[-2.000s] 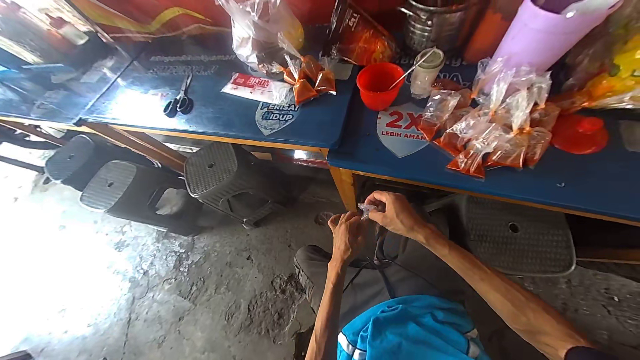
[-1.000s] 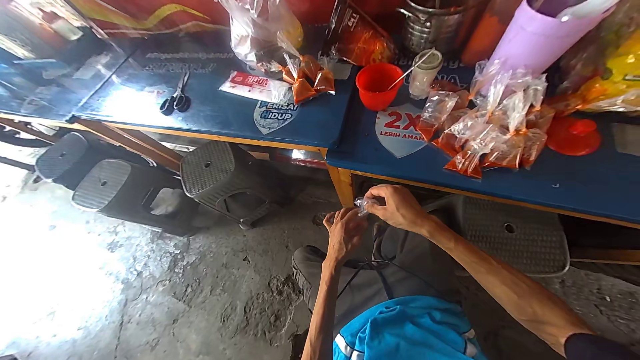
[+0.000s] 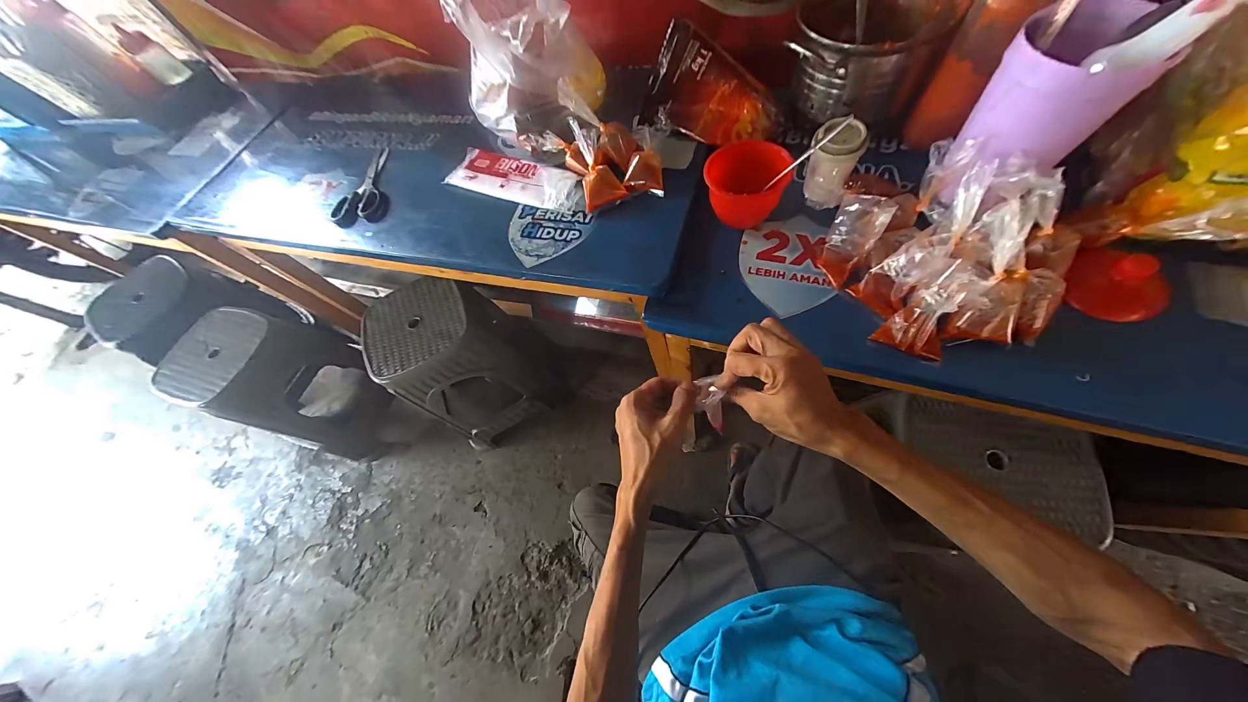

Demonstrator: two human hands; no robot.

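A small clear plastic bag (image 3: 711, 392) is pinched between both hands, above my lap and just off the table edge. My left hand (image 3: 651, 429) grips its left side with thumb and fingertips, and my right hand (image 3: 782, 383) grips its right side. What the bag contains is too small to tell. On the blue table (image 3: 1150, 380) beyond lie several knotted bags of orange-red sauce (image 3: 985, 283). A red plastic bowl (image 3: 746, 185) stands beside a lidded clear container (image 3: 836, 161), with a thin handle leaning out of the bowl. More sauce bags (image 3: 609, 166) lie on the left table.
Black-handled scissors (image 3: 363, 200) and a red-and-white packet (image 3: 509, 179) lie on the left table. A metal pot (image 3: 848, 73), a purple container (image 3: 1058, 93) and a red lid (image 3: 1117, 283) are at the right. Plastic stools (image 3: 429, 336) stand under the table edge.
My hands have stayed in front of the table edge, and a little more of the small bag now shows between the fingertips. The things on the tables have not moved.
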